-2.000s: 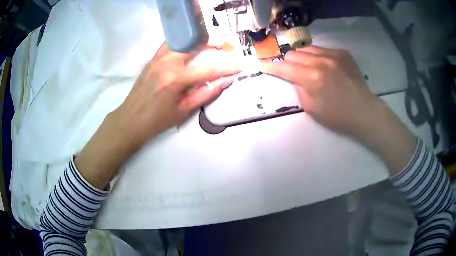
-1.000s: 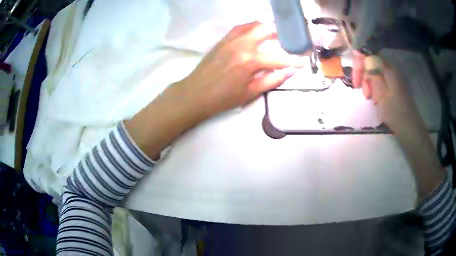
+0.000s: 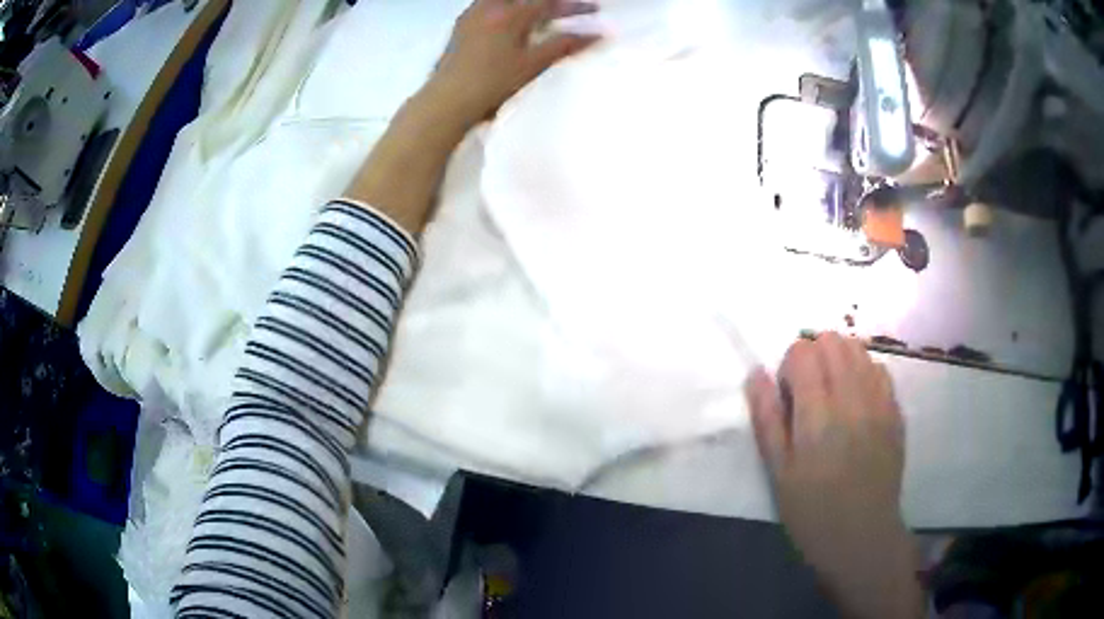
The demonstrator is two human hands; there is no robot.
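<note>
A white cloth piece [image 3: 630,278] lies over the larger white cloth [image 3: 448,351] on the table, left of the sewing machine's needle area. My left hand [image 3: 502,55] is at the far edge of the piece, its thumb and fingers apart; no cloth shows gripped in it. My right hand [image 3: 835,435] lies palm down at the piece's near right side, thumb a little apart from the fingers. What lies under its palm is hidden. The needle area is washed out by glare, beside an orange block [image 3: 884,225] and a black round part [image 3: 914,249].
A grey-blue lamp bar [image 3: 884,97] hangs over the needle area. A small cream knob [image 3: 976,218] is right of the orange block. Dark scissors [image 3: 1075,411] lie at the right edge. Crumpled cream cloth [image 3: 182,314] hangs at the left, near a wooden-edged table [image 3: 133,157].
Both hands have left the needle area: the left is at the cloth's far side, the right nearer the table's front edge. A cloth piece is now spread between them. The view has shifted left.
</note>
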